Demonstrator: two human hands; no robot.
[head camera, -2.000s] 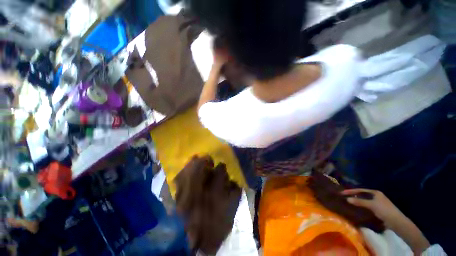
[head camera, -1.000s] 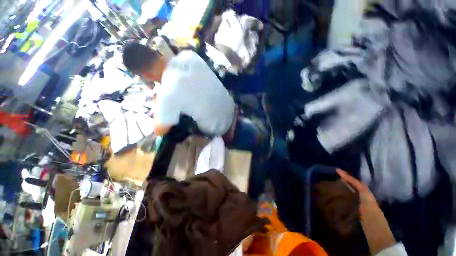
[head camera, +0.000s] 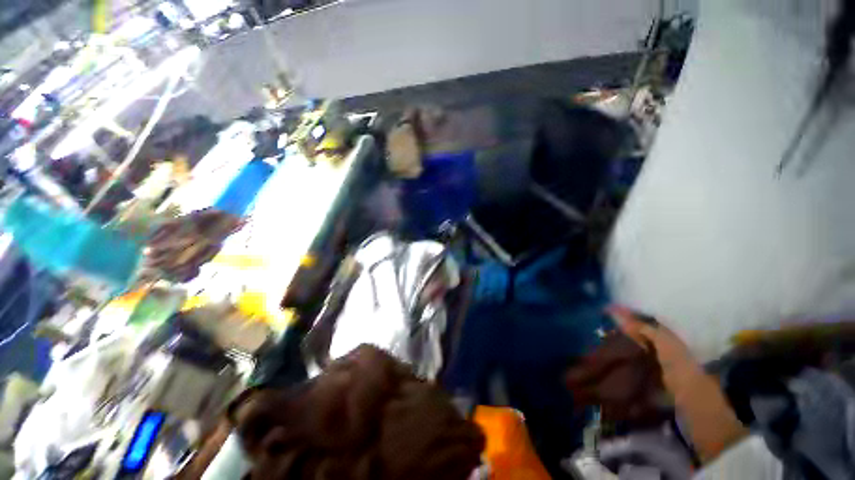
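My right hand (head camera: 670, 366) is at the lower right, blurred, with its fingers on a dark brown cloth piece (head camera: 619, 375) that hangs below them. A crumpled brown bundle (head camera: 361, 422) fills the bottom centre. A strip of orange cloth (head camera: 509, 445) shows between the bundle and my right hand. My left hand cannot be made out; the brown bundle covers that area.
A long white table (head camera: 291, 220) runs up the left with brown cloth (head camera: 187, 242) and other pieces on it. White cloth (head camera: 389, 300) lies beyond the bundle. A lit blue display (head camera: 142, 441) is at the lower left. A large pale surface (head camera: 741, 187) fills the right.
The view has swung, so the seated person in a white top is out of sight. The brown bundle stays at bottom centre; my right hand still has the brown piece at the lower right.
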